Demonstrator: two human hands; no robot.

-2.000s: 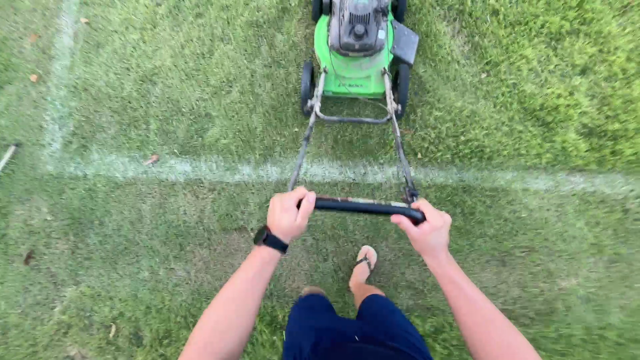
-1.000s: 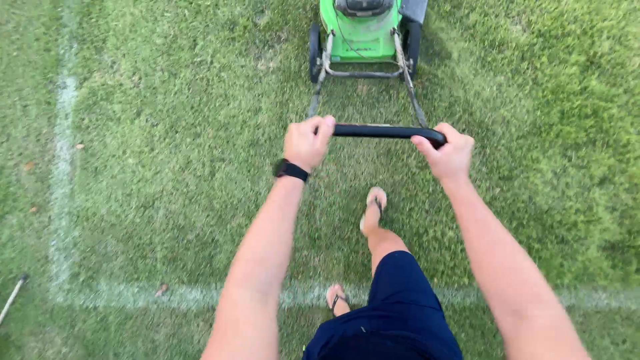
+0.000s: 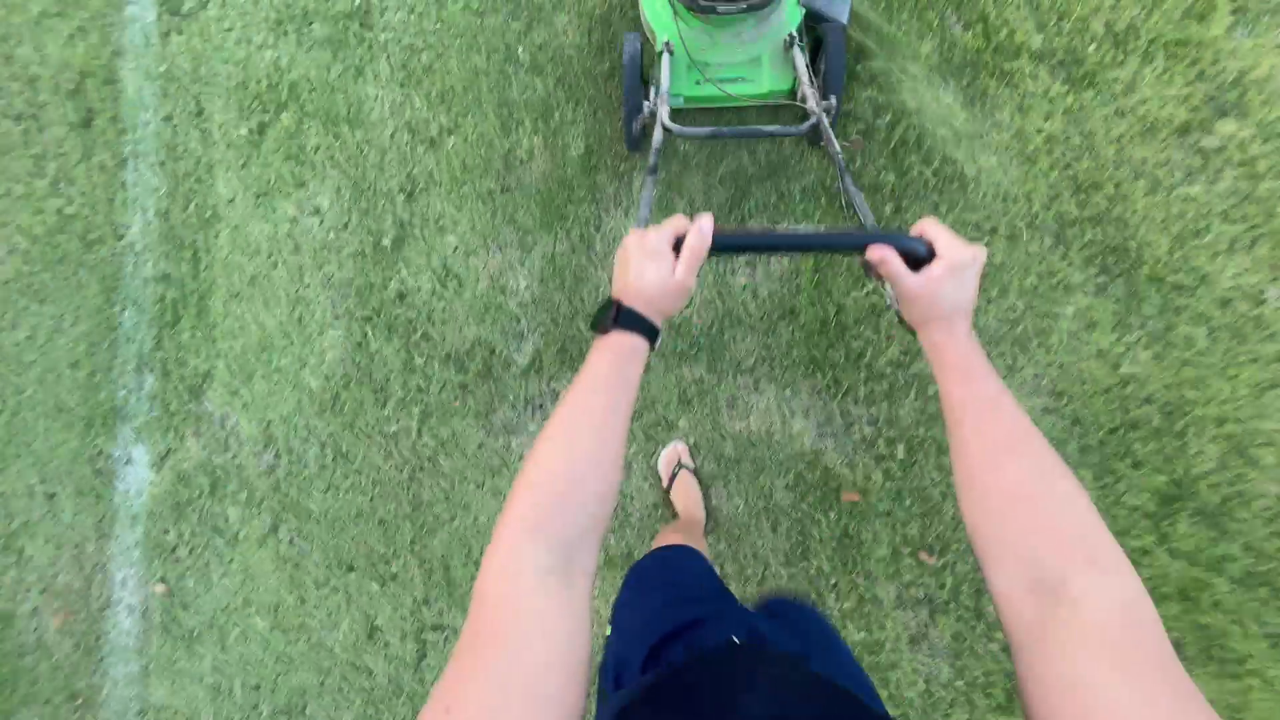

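Observation:
A green push lawn mower (image 3: 735, 75) stands on the grass at the top of the view, its front cut off by the frame edge. Two worn metal bars run back from its deck to a black handlebar (image 3: 790, 242). My left hand (image 3: 660, 265), with a black watch on the wrist, is closed around the handlebar's left end. Around the right end, my right hand (image 3: 930, 275) is closed, its thumb on the near side of the bar.
Short grass (image 3: 380, 300) surrounds the mower. A faded white painted line (image 3: 135, 400) runs along the lawn at the far left. My foot in a flip-flop (image 3: 682, 480) is on the grass behind the handlebar. A few brown leaves (image 3: 850, 496) lie at the right.
The mower and I have moved forward over the lawn. The white cross line, ahead of my feet in the oldest frame, has passed out of view behind me. Both hands have stayed on the handlebar.

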